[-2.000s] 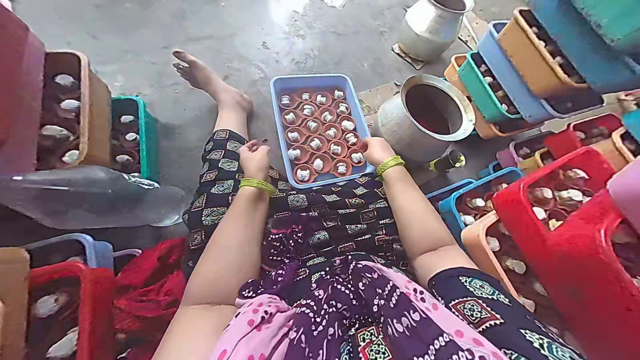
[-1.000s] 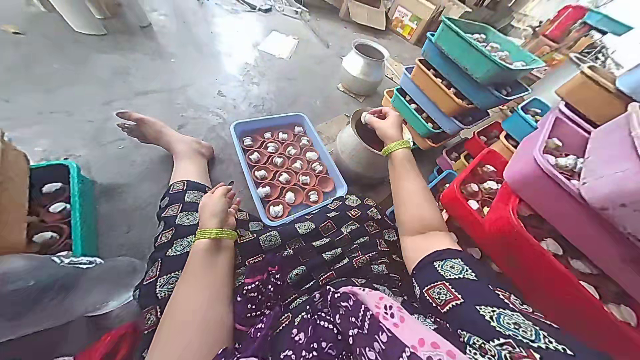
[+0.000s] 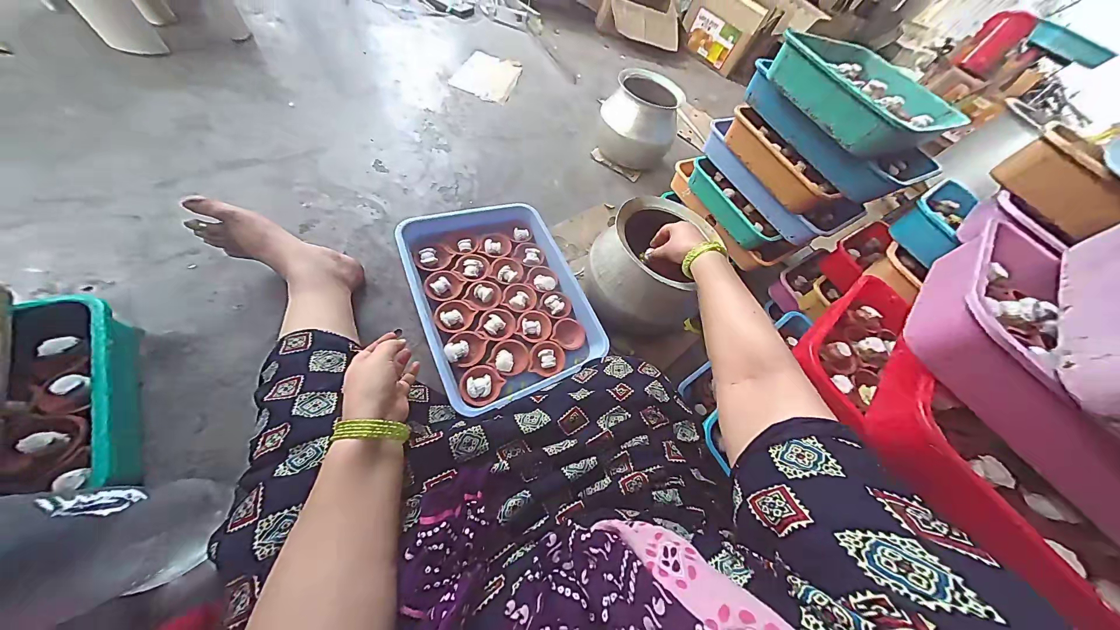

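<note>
A blue plastic tray (image 3: pixel 408 289) rests by my lap, tilted a little, with rows of small clay cups (image 3: pixel 569 333) in it. Most cups hold a white wick-like piece (image 3: pixel 479 386); one at the right side looks bare inside. My right hand (image 3: pixel 672 242) reaches to the mouth of a round metal pot (image 3: pixel 612 276), right of the tray. Its fingers are bent together, and whether they hold something is too small to tell. My left hand (image 3: pixel 379 381) hovers over my leg at the tray's lower left, fingers loosely curled and apart, with nothing visible in it.
A second metal pot (image 3: pixel 637 122) stands farther back. Stacked plastic tubs (image 3: pixel 862 105) of cups with white pieces rise at the right, beside red (image 3: pixel 862 306) and pink tubs (image 3: pixel 971 306). A green tub (image 3: pixel 118 394) sits at the left. Cardboard boxes (image 3: pixel 722 35) lie at the back.
My right hand has gone from the tray's right edge to above the pot, and now down to its mouth. The left hand has moved away from the tray's left edge. The view has shifted.
</note>
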